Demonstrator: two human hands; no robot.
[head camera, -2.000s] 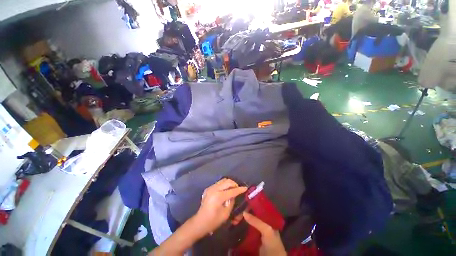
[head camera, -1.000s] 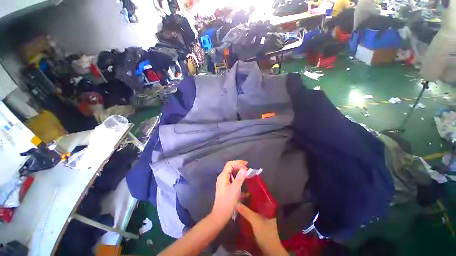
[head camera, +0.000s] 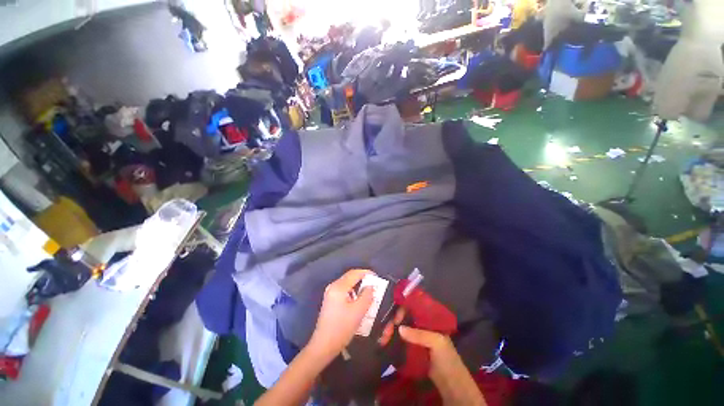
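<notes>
Grey jackets with navy sleeves (head camera: 349, 238) lie in an overlapping stack in front of me, with a small orange patch (head camera: 417, 187) on the grey chest. My left hand (head camera: 343, 311) holds a white hang tag (head camera: 371, 304) over the lower grey cloth. My right hand (head camera: 429, 349) grips a red tagging gun (head camera: 429, 312), just right of the tag, with a pale strip at its top. A dark thin part lies between tag and gun; whether they touch is unclear.
A white side table (head camera: 87, 333) stands at the left with a dark bag and clear plastic on it. Heaped clothes (head camera: 186, 119) lie behind it. A dress form (head camera: 689, 67) on a stand is at the right on the green floor (head camera: 548, 143). People are partly visible at the back.
My left hand has moved left and slightly down from the gun's top, and the white tag now shows in it. The gun has shifted right and tilts more.
</notes>
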